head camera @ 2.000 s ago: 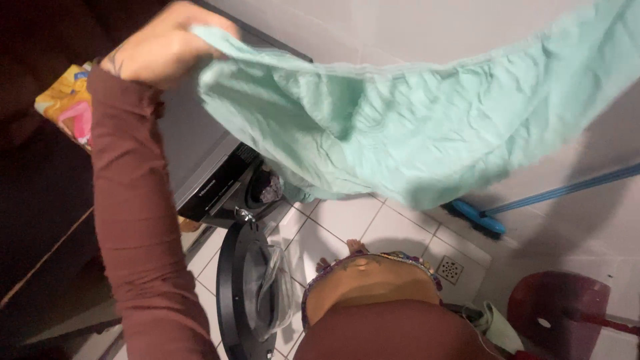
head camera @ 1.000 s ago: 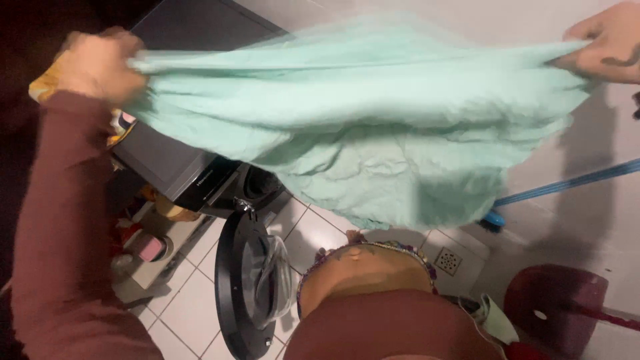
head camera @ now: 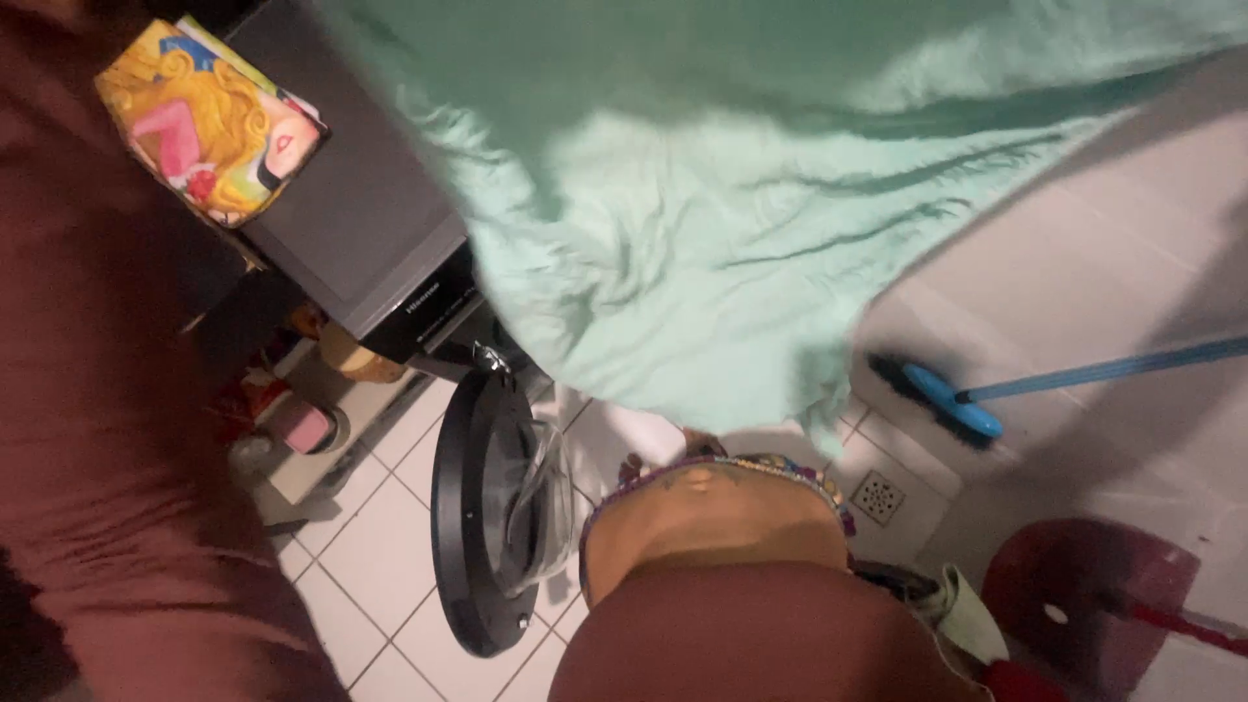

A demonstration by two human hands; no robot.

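A mint-green cloth [head camera: 624,244] hangs spread across the upper middle of the view, wrinkled, its lower edge above my midriff. My left arm, in a brown sleeve, runs up the left side, and its hand is beyond the frame. My right hand is out of view too; the cloth's upper edge and both upper corners are cut off by the frame. Behind the cloth stands a dark Hisense front-loading washing machine [head camera: 341,195], its round door [head camera: 468,526] swung open over the floor.
A folded cloth with a cartoon print [head camera: 219,127] lies on the machine. A low shelf [head camera: 322,439] holds several items at left. To the right are a blue broom [head camera: 951,400], a floor drain [head camera: 878,497] and a dark red dustpan [head camera: 1092,604]. Pale tiles [head camera: 375,575] cover the floor.
Both hands, seen gripping the cloth's upper corners a second ago, have left the frame. The cloth has risen at the top and now hangs across the view. The printed cloth shows more fully.
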